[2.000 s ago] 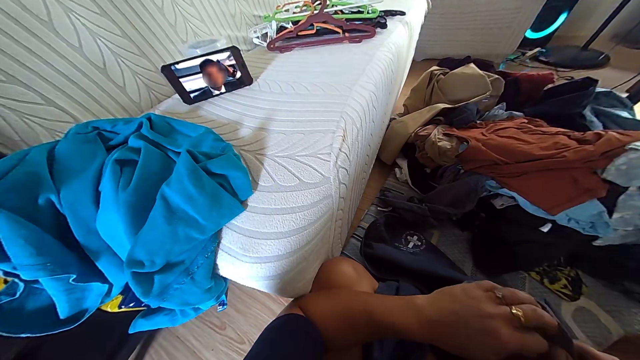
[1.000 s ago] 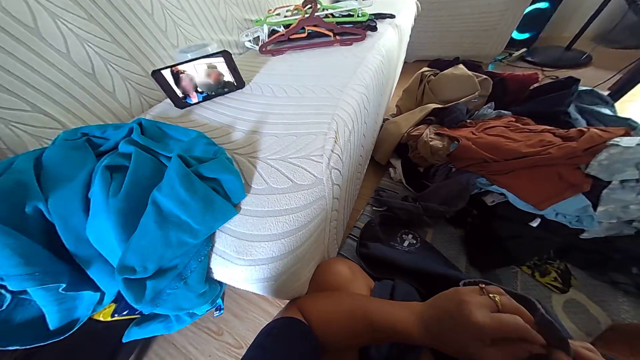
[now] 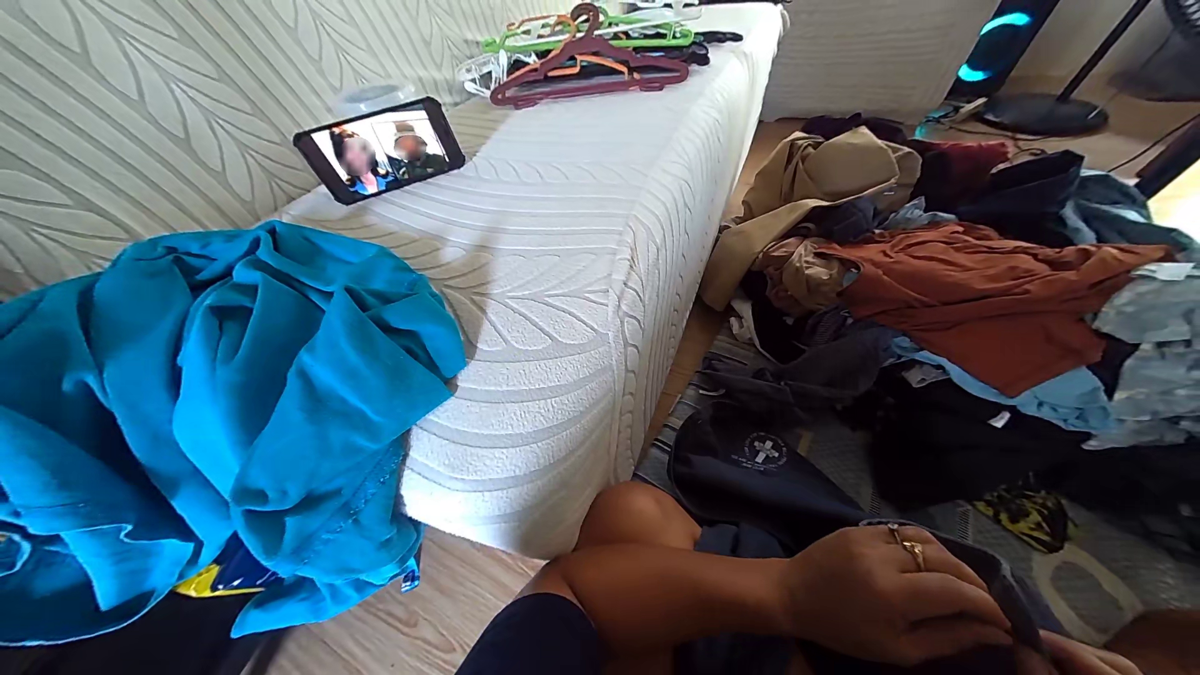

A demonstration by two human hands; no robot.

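Observation:
My left hand [image 3: 895,595], with rings on its fingers, is closed on a dark garment [image 3: 1008,586] at the bottom right. Of my right hand [image 3: 1087,656] only some fingers show at the bottom edge, close to the same cloth; the rest is cut off by the frame. Beyond my left hand a black fabric piece with a white cross emblem [image 3: 764,450] lies by my bent knee. An orange-brown garment [image 3: 984,291] lies on the heap of clothes to the right, with a tan garment [image 3: 825,178] behind it.
A teal cloth [image 3: 309,375] is draped at the left. On the white-covered surface [image 3: 553,328] stand a propped phone [image 3: 382,150] and several plastic hangers [image 3: 591,70]. At the back right are a round black stand base [image 3: 1045,114] and a device with cyan lights [image 3: 998,47].

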